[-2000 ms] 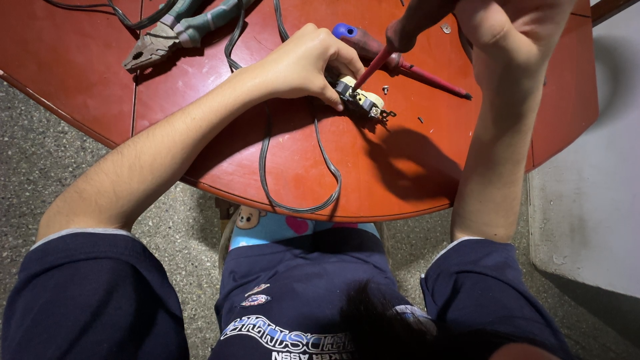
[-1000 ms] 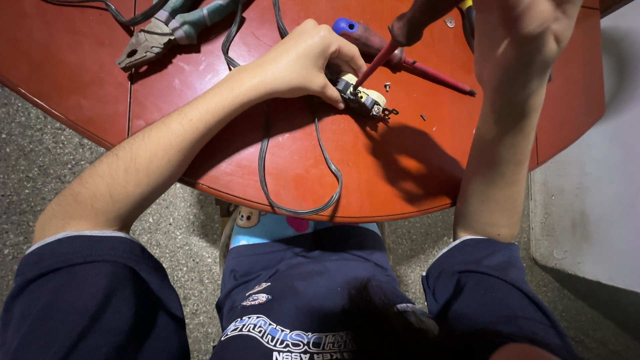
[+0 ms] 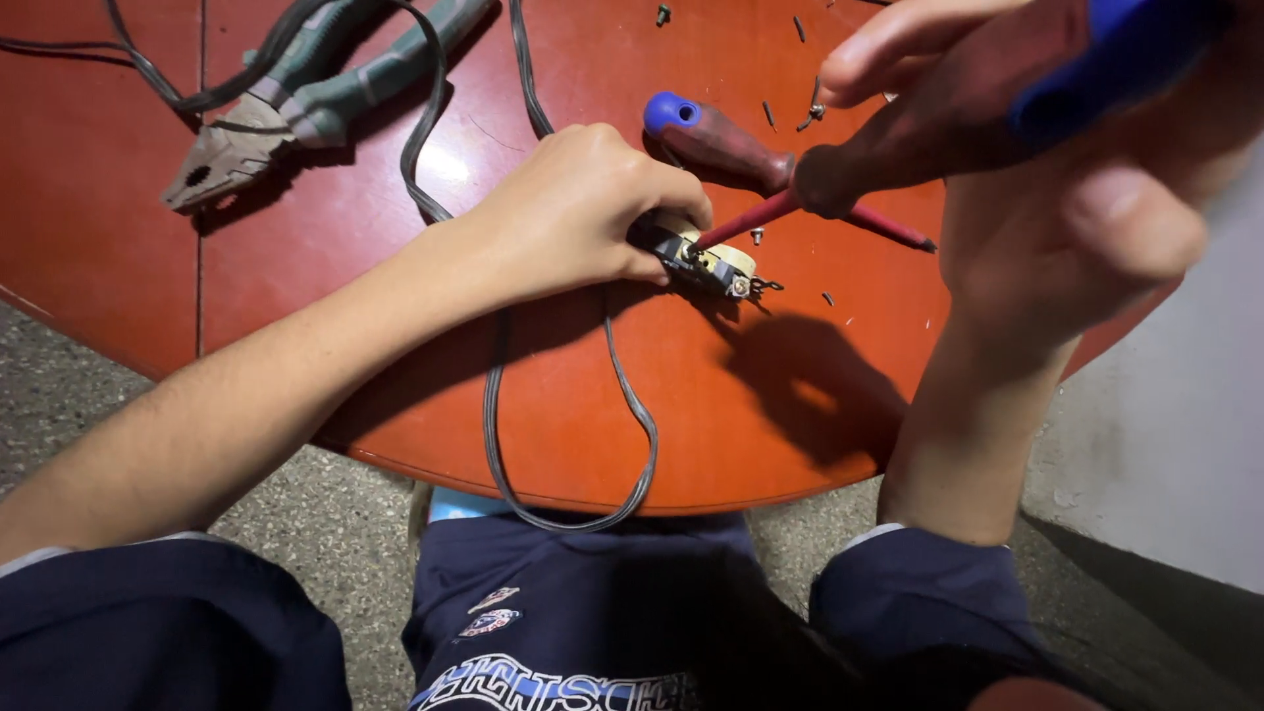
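My left hand (image 3: pixel 602 207) pinches a small black and cream electrical fitting (image 3: pixel 726 262) with screw terminals, low over the red table. A screwdriver (image 3: pixel 938 133) with a dark red and blue handle slants down from the right, its red shaft's tip on a terminal screw of the fitting. Around the far end of its handle is my right hand (image 3: pixel 1076 227), thumb and fingers partly spread; whether it grips the handle is not clear. Twisted bare wire strands stick out at the fitting's right end. Beneath the first tool's shaft lies a second screwdriver (image 3: pixel 721 146).
Combination pliers (image 3: pixel 286 114) with green-grey handles lie at the upper left under a black cord (image 3: pixel 425 148). A loop of this dark cord (image 3: pixel 647 434) hangs just over the table's front edge. Small screws (image 3: pixel 663 15) and dark cord scraps (image 3: pixel 769 116) are scattered beyond and right of the fitting.
My right hand has shifted about the screwdriver handle, its fingers now more spread. The left hand keeps hold of the fitting, and the screwdriver's tip stays at it.
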